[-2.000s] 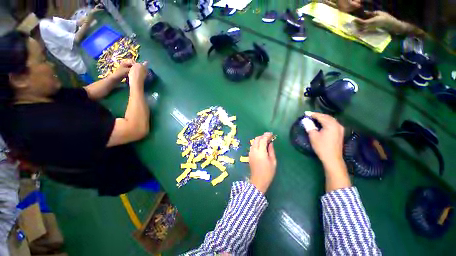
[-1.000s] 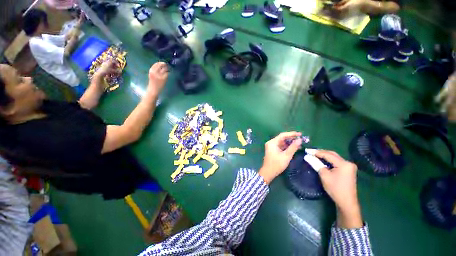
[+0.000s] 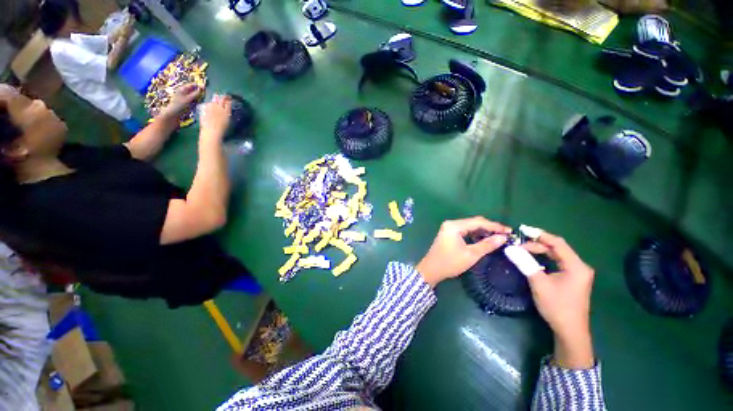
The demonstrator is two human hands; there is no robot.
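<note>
A round black ribbed housing [image 3: 500,282] lies on the green belt under both my hands. My left hand [image 3: 468,250] pinches a small silvery part [image 3: 514,237] at the housing's upper edge. My right hand [image 3: 556,277], with white sleeves on thumb and finger, meets the left fingertips at the same small part. The fingers hide most of that part and some of the housing. A loose pile of yellow strips and silver-purple parts [image 3: 321,210] lies left of my hands. A few pieces lie apart at the pile's right side.
Ribbed housings with yellow pieces stand on the belt [image 3: 418,337] at right [image 3: 667,277] and ahead [image 3: 363,133]. A dark bracket assembly [image 3: 607,152] lies at upper right. At left a person in black [image 3: 112,201] works beside a blue tray [image 3: 149,64]. Yellow sheets [image 3: 563,16] lie across the line.
Both hands came together over the housing and moved slightly right. Two ribbed housings with yellow pieces now show ahead of the pile. The neighbour's hands have moved back together over a housing.
</note>
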